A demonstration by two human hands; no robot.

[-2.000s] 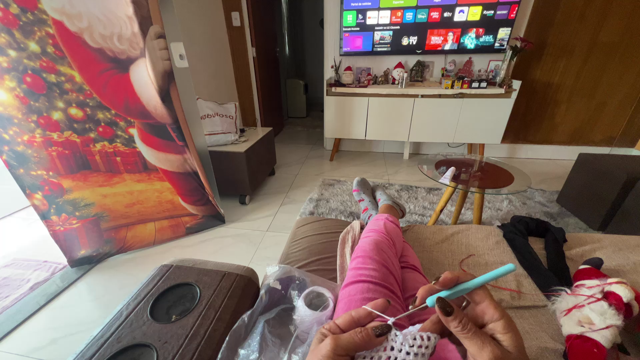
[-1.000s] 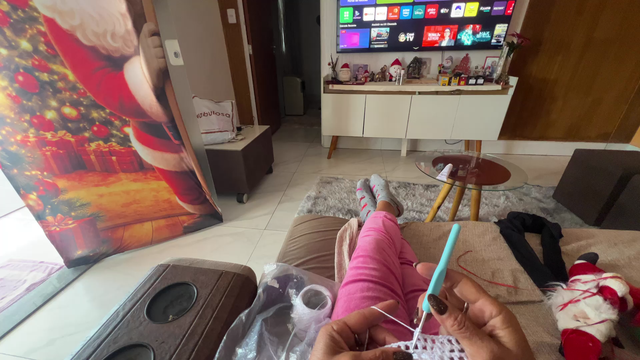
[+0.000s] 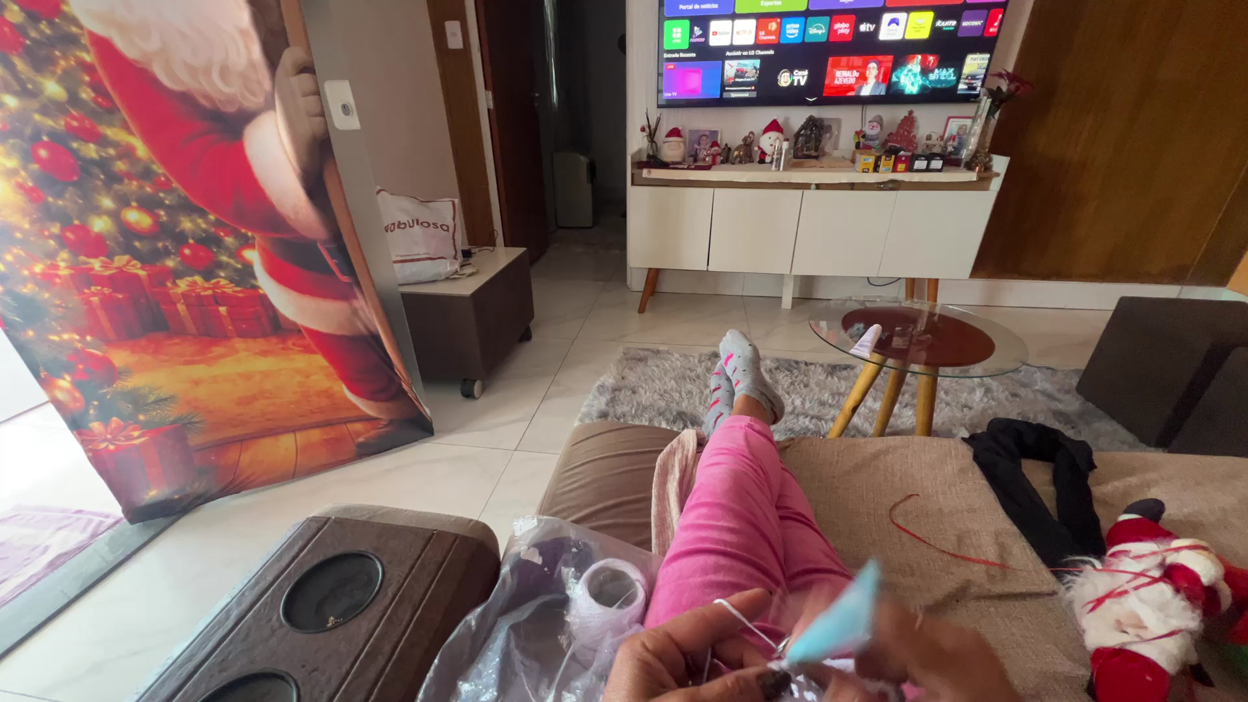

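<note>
My left hand (image 3: 687, 648) pinches white crochet work at the bottom of the view, with a white thread (image 3: 746, 621) looped over its index finger. Blurred by motion, my right hand (image 3: 902, 648) grips a crochet hook with a light blue handle (image 3: 840, 616), its tip at the work between both hands. The crochet piece is mostly hidden by my fingers. Left of my hands, a spool of white thread (image 3: 606, 597) lies in a clear plastic bag (image 3: 522, 609).
My legs in pink trousers (image 3: 736, 497) stretch along the beige sofa (image 3: 936, 487). A brown armrest with cup holders (image 3: 409, 575) is at left. To the right lie a Santa doll (image 3: 1136, 604), red string (image 3: 936, 553) and black cloth (image 3: 1038, 468). A glass table (image 3: 916, 341) stands beyond.
The hook's handle stood nearly upright a second ago and now leans to the right, blurred. My right hand has turned with it. My left hand still holds the crochet work.
</note>
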